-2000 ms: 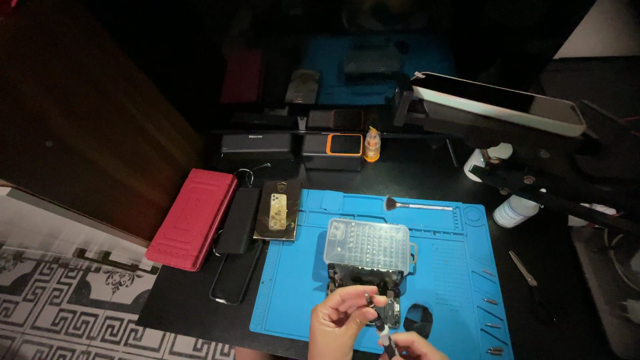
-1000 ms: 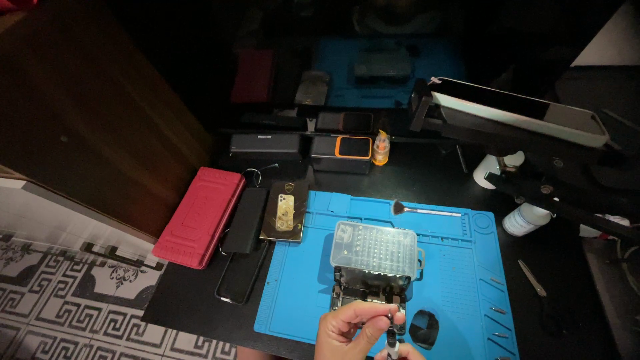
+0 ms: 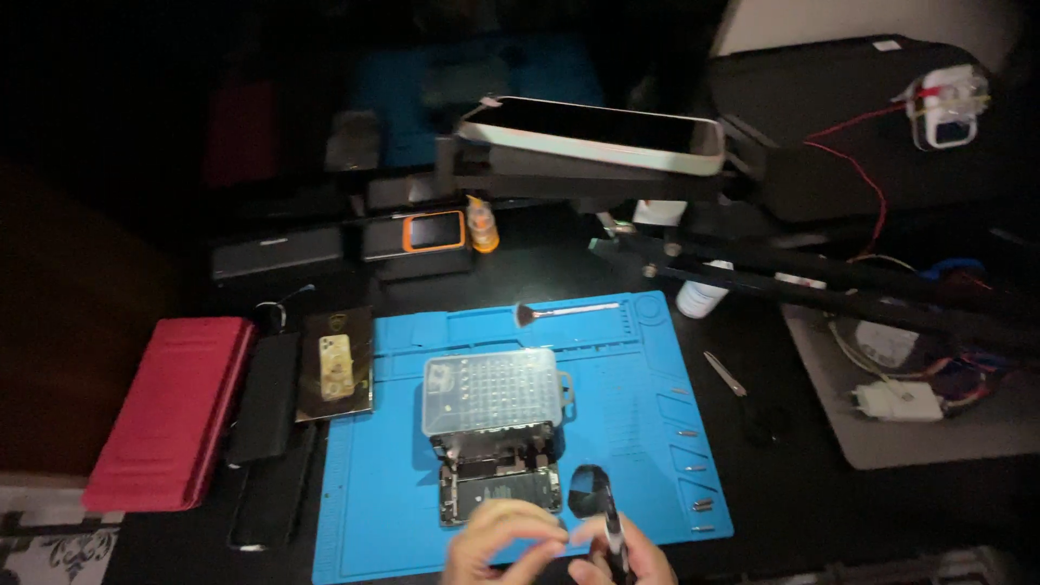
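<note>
An opened smartphone (image 3: 500, 491) lies on the blue silicone repair mat (image 3: 390, 504), its battery and inner parts showing. Its screen part (image 3: 496, 443) leans up against a clear plastic organizer box (image 3: 491, 394). Just in front of the phone is my left hand (image 3: 505, 543), thumb and fingertips near together; whether something small is between them is not visible. My right hand (image 3: 624, 556) holds a dark and silver pen-like tool (image 3: 614, 528) upright, its fingertips close to my left hand's. A black rounded object (image 3: 588, 490) rests on the mat beyond my right hand.
A brush (image 3: 569, 310) and several metal bits (image 3: 702, 504) lie on the mat. To the left are a red case (image 3: 171, 414) and a phone box (image 3: 335, 366). Scissors (image 3: 725, 374) and a white bottle (image 3: 704, 291) are at right. An arm-mounted phone (image 3: 597, 134) overhangs the back.
My hands were together at the tool; now my left hand is slightly apart from it, and the tool is in my right hand. The view has turned to the right.
</note>
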